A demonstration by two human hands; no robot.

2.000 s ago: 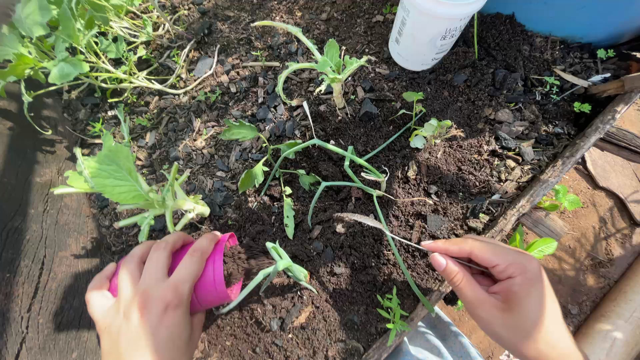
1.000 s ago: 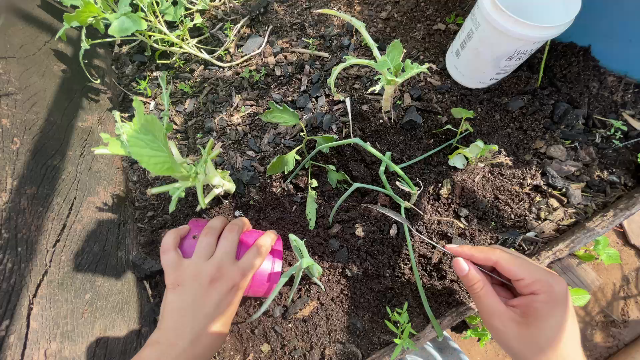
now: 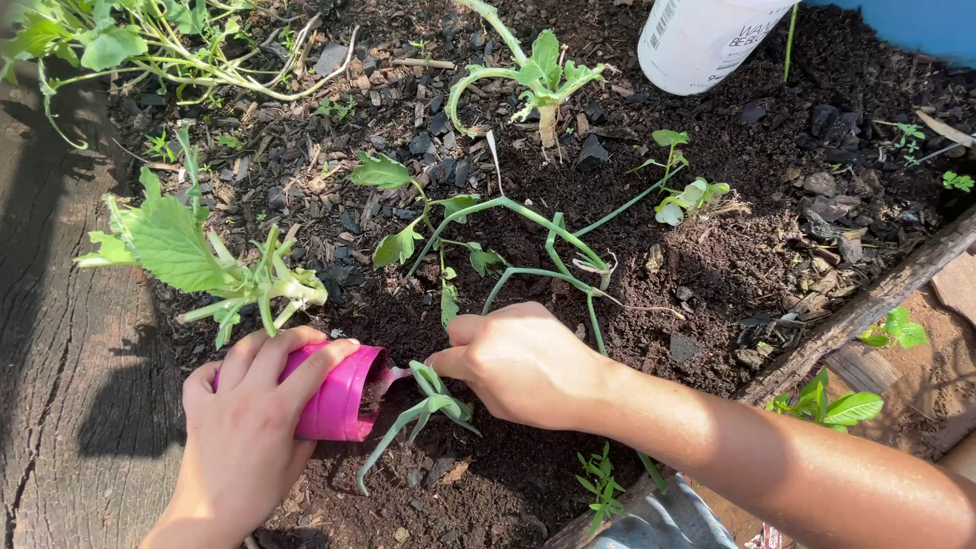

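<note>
On the left, my left hand (image 3: 259,396) grips a pink plastic cup (image 3: 335,393) lying tilted on its side, its mouth facing right with dark soil inside. My right hand (image 3: 518,362) reaches in from the right, fingers closed on the handle of a spoon (image 3: 395,374) whose end goes into the cup's mouth; the bowl is hidden. Directly below the spoon, a small green plant with thick leaves (image 3: 435,404) stands beside the cup. Long bent green onion-like leaves (image 3: 534,217) arch over the soil behind my right hand.
A cut leafy stem (image 3: 282,286) lies by the weathered wooden plank (image 3: 84,343). Farther back are another leafy stump (image 3: 547,114), a white plastic tub (image 3: 698,38) and a blue container (image 3: 923,27). A wooden edge (image 3: 862,309) borders the soil (image 3: 686,259) on the right.
My right hand has moved left with the spoon, from over the soil to the cup's mouth. My left hand still holds the pink cup.
</note>
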